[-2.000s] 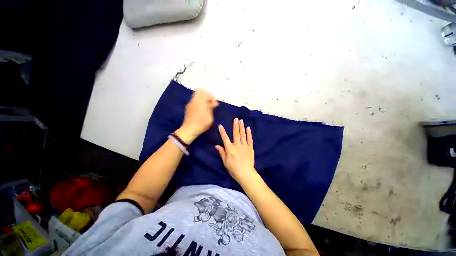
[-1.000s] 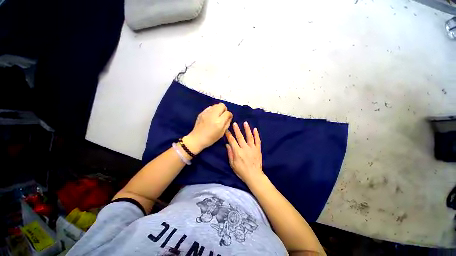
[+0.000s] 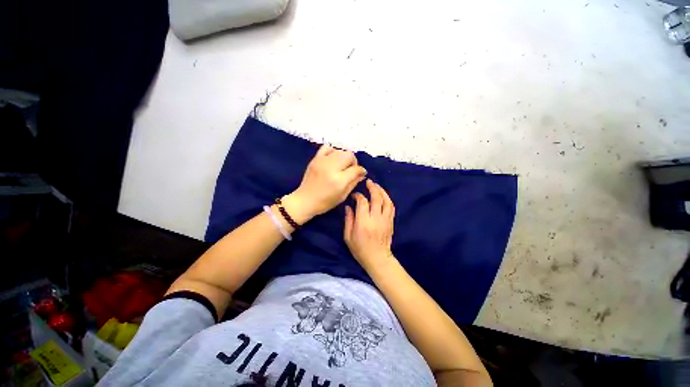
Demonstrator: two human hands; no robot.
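A navy blue cloth piece [image 3: 439,234] lies flat on the white table [image 3: 424,83], its frayed upper edge facing away from me. Dark loose threads [image 3: 262,104] stick out at its upper left corner. My left hand [image 3: 331,180], with two bracelets at the wrist, has its fingertips pinched together just below the cloth's upper edge. Whatever it may pinch is too small to tell. My right hand [image 3: 371,223] rests on the cloth close beside it, fingers bent and slightly apart, fingertips near the left fingertips. I see nothing held in it.
A pale grey padded block [image 3: 223,15] lies at the far left of the table. A dark box-like object [image 3: 669,195] stands at the right edge. Dark cloth [image 3: 91,83] hangs at the left. Red [image 3: 125,293] and yellow items [image 3: 117,332] are below left. Lint dots the table.
My left hand has moved right along the cloth, towards my right hand. My right hand's fingers, straight and flat before, are now bent. The cloth lies much as before.
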